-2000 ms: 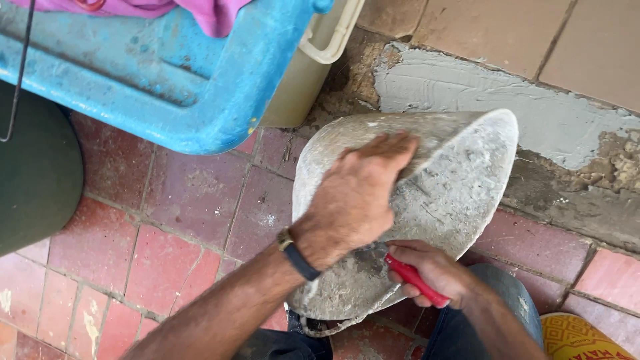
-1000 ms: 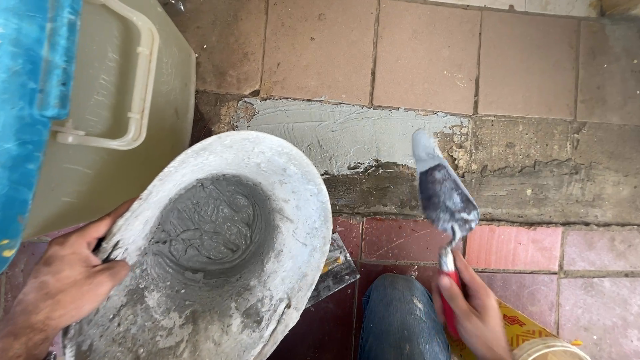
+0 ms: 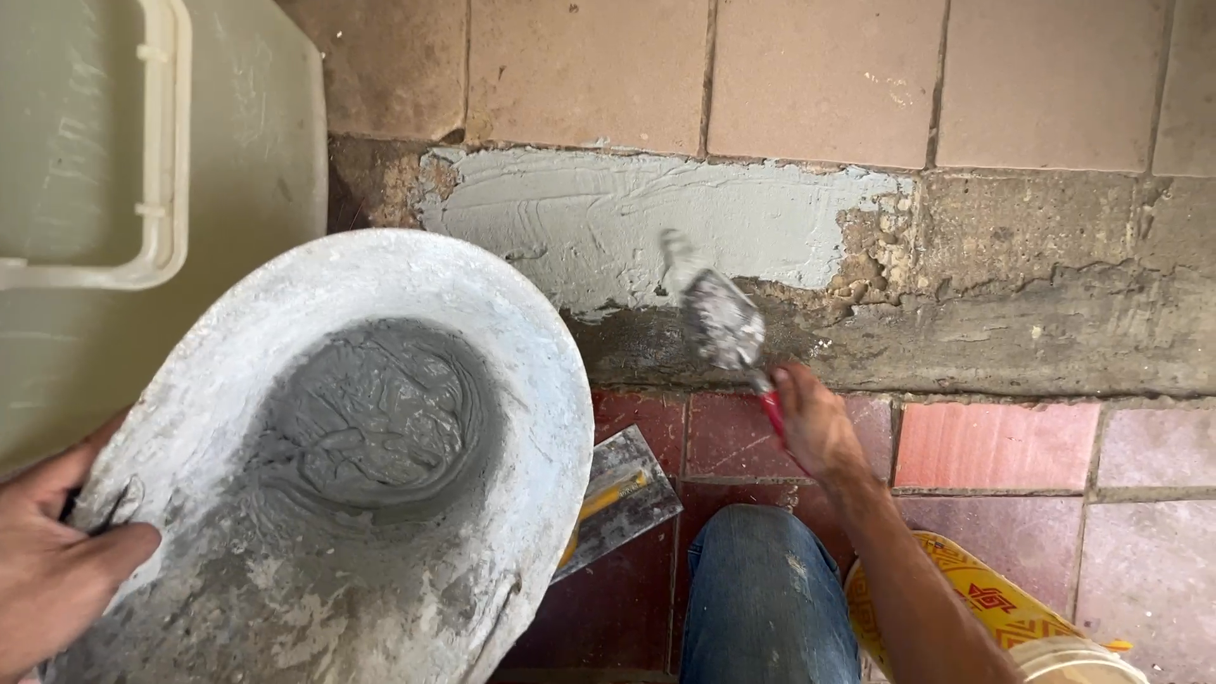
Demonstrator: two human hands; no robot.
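My left hand (image 3: 71,560) grips the left rim of a worn, mortar-crusted mixing bowl (image 3: 313,608), tilted so its inside shows. Wet grey mortar (image 3: 380,418) lies in the hollow of the bowl. In my right hand (image 3: 822,418) is the red handle of a pointing trowel (image 3: 724,318), whose blade is blurred and carries some grey mortar. The blade's tip is over a smeared strip of light grey mortar (image 3: 608,214) on the step; whether it touches cannot be told. A flat finishing trowel with a yellow handle (image 3: 632,513) rests on the red tiles, partly hidden by the bowl.
Beige tiles (image 3: 817,76) border the mortar strip above, with bare rough concrete (image 3: 1026,228) to its right. A pale plastic container (image 3: 247,142) stands at upper left. My jeans-covered knee (image 3: 771,589) is at bottom centre, beside a yellow patterned bucket (image 3: 988,579).
The bowl has turned from its side, so its wet mortar shows. My left hand has gone from its outer side to its rim. Since one second ago, the pointing trowel has moved left over the mortar strip.
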